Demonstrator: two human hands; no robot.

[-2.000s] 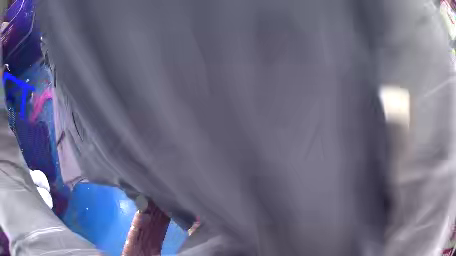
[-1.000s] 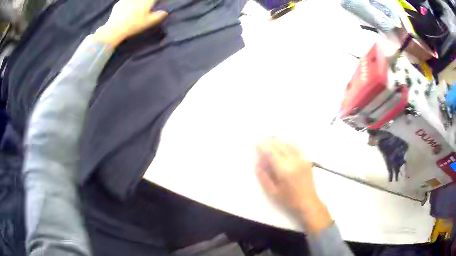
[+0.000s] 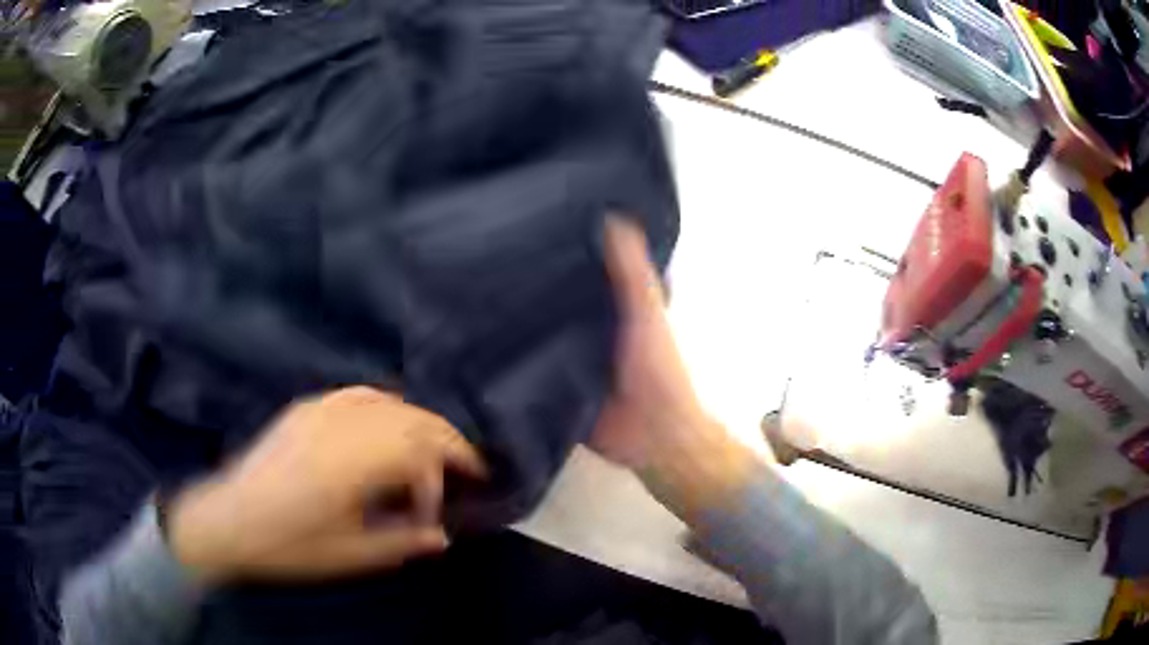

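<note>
A large dark navy garment panel [image 3: 504, 189] is bunched and partly raised over the left and middle of the table, blurred by motion. My right hand [image 3: 649, 359] grips its right edge, thumb on top and fingers hidden behind the cloth. My left hand [image 3: 334, 485] is at the cloth's lower edge, blurred, with fingers bent and thumb near the fingertips; whether it pinches the cloth is hard to tell. The white sewing machine [image 3: 1065, 334] with its red face cover [image 3: 943, 246] stands to the right, apart from both hands.
The white tabletop [image 3: 743, 189] has a dark seam and a curved front edge. Dark strips [image 3: 1018, 435] lie on the machine bed. A yellow-and-black tool [image 3: 746, 73], a dark blue basket [image 3: 769, 25] and a pale blue basket [image 3: 964, 51] are at the back. More dark cloth lies at left.
The cloth has been lifted and brought rightward over the table. My right hand has gone from the bare tabletop to gripping its edge. My left hand has come down from the upper left.
</note>
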